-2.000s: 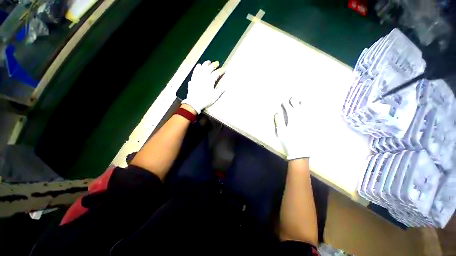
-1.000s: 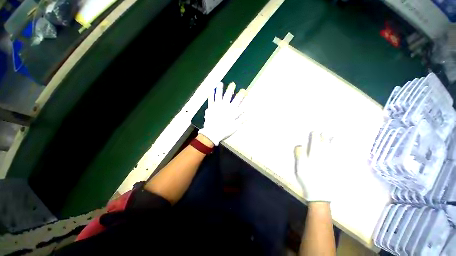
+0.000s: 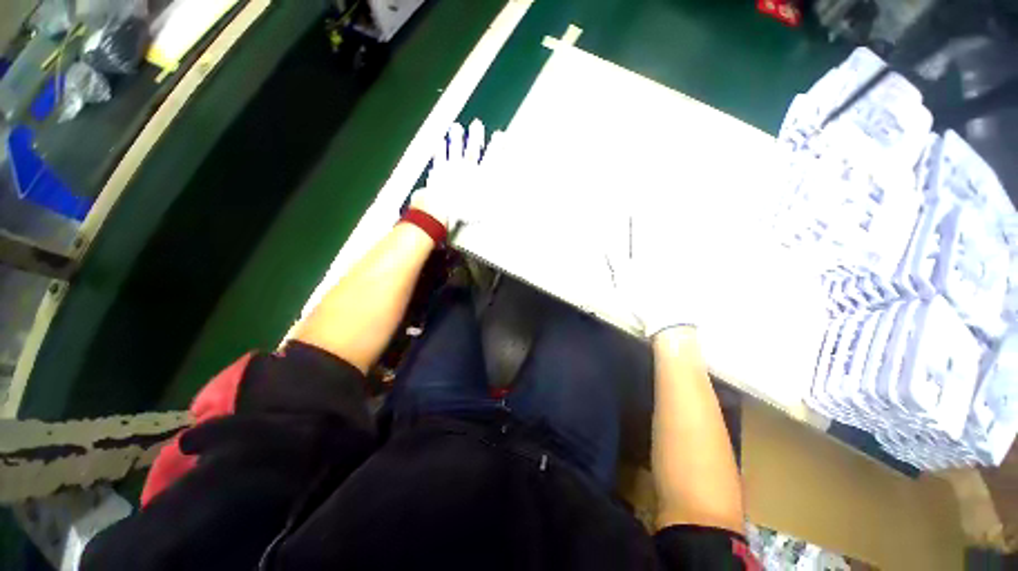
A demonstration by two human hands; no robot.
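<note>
A large flat white work board (image 3: 603, 134) lies on the green bench, taped at its far left corner. My left hand (image 3: 455, 176), in a white glove, rests with fingers apart at the board's left edge and holds nothing. My right hand (image 3: 659, 273), also in a white glove, lies on the board near its front edge. It is overexposed against the white board, so its fingers barely show, but no object shows in it.
Tall nested stacks of white socket panels (image 3: 893, 357) stand on the right. A dark-green conveyor (image 3: 301, 212) runs along the left, with a white and dark object (image 3: 391, 16) at its far end. A red part (image 3: 779, 11) lies at the back. A cardboard box (image 3: 826, 491) is low at right.
The view has shifted between frames, moving the board and stacks in the picture. A white and dark object now shows on the far conveyor. Both hands stay on the board.
</note>
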